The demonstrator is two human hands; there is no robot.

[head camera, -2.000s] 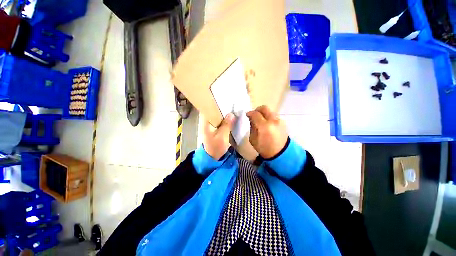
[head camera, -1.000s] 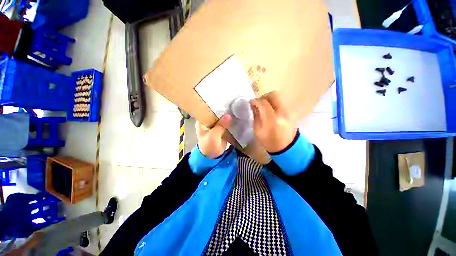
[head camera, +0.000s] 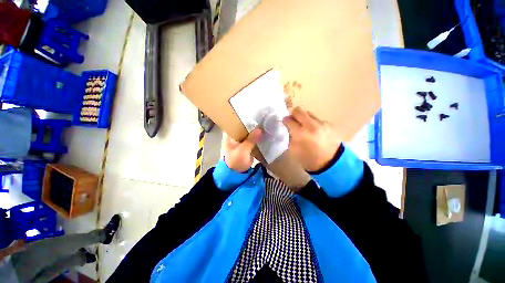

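A large tan cardboard sheet (head camera: 326, 61) is held up in front of my body. A white card (head camera: 258, 97) lies on it, with a greyish round patch or clear dish (head camera: 271, 125) near its lower end; I cannot tell which. My left hand (head camera: 241, 153) grips the lower left edge of the cardboard, its thumb by the white card. My right hand (head camera: 311, 139) is on the cardboard at the right, its fingertips at the round patch. Its grip is partly hidden. Both hands are bare.
At right, a shallow blue tray (head camera: 432, 163) with white liner holds several dark parts (head camera: 424, 104). A cardboard scrap (head camera: 450, 204) and a needle-tip bottle (head camera: 441, 38) lie on the dark bench. Pallet truck forks (head camera: 152, 83) are ahead; an orange crate (head camera: 83, 193) and a person's legs (head camera: 66, 246) are left.
The cardboard has swung right and shows more of its face than at first. The round patch shows more clearly. A person's legs have come in at lower left.
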